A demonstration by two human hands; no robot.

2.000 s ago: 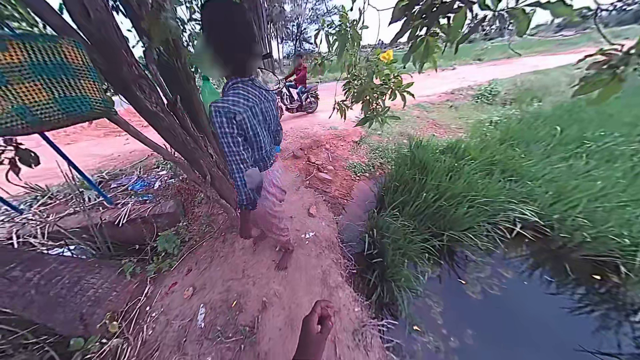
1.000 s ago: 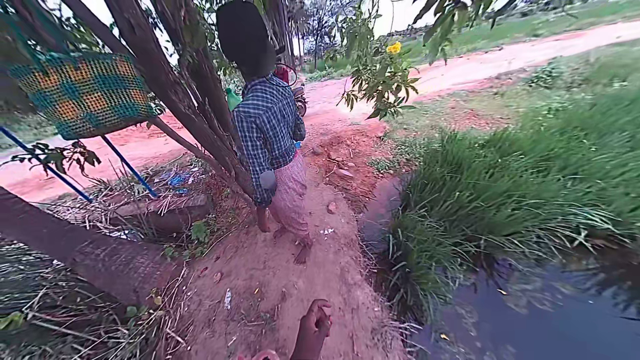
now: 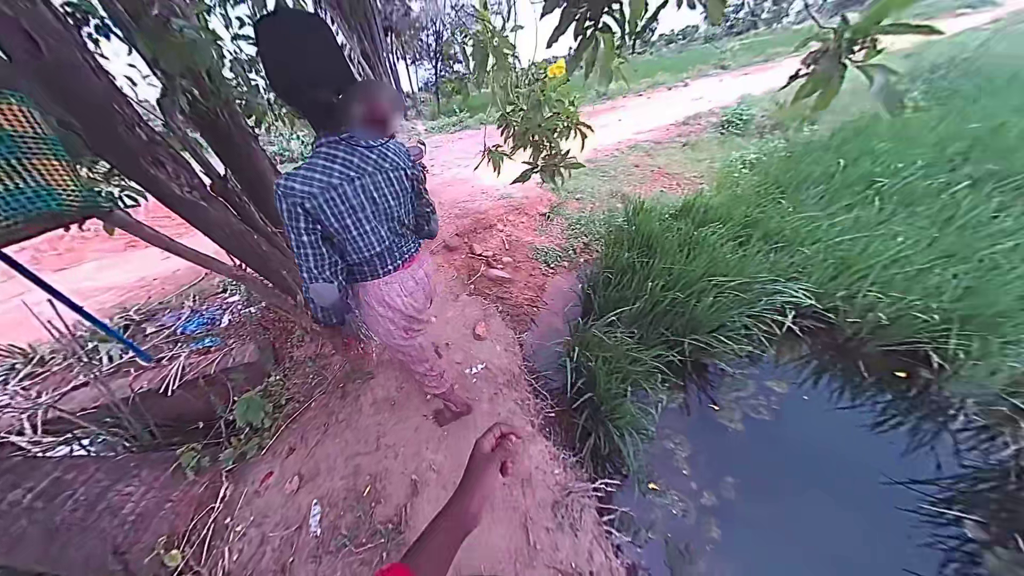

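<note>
Below the middle of the head view, my left hand (image 3: 492, 452) is raised over the dirt path with its fingers curled in. Nothing shows inside it. The forearm rises from the bottom edge, where a bit of red sleeve appears. My right hand is out of view. Ahead and to the left, a person (image 3: 352, 212) in a checked shirt and pale pink patterned lower garment stands barefoot on the path (image 3: 344, 456), with a dark covering on the head. My left hand appears just below that person's foot and touches nothing visible.
Dark water (image 3: 784, 480) and tall green grass (image 3: 704, 280) border the path on the right. On the left are tree trunks (image 3: 144, 136), a woven green and yellow item (image 3: 40, 160), a blue pole (image 3: 76, 308) and dry twigs. Stones (image 3: 496, 274) lie beyond.
My left hand has come further into view, with more of the forearm showing. The motorcycle and its rider seen on the road two seconds ago are no longer visible.
</note>
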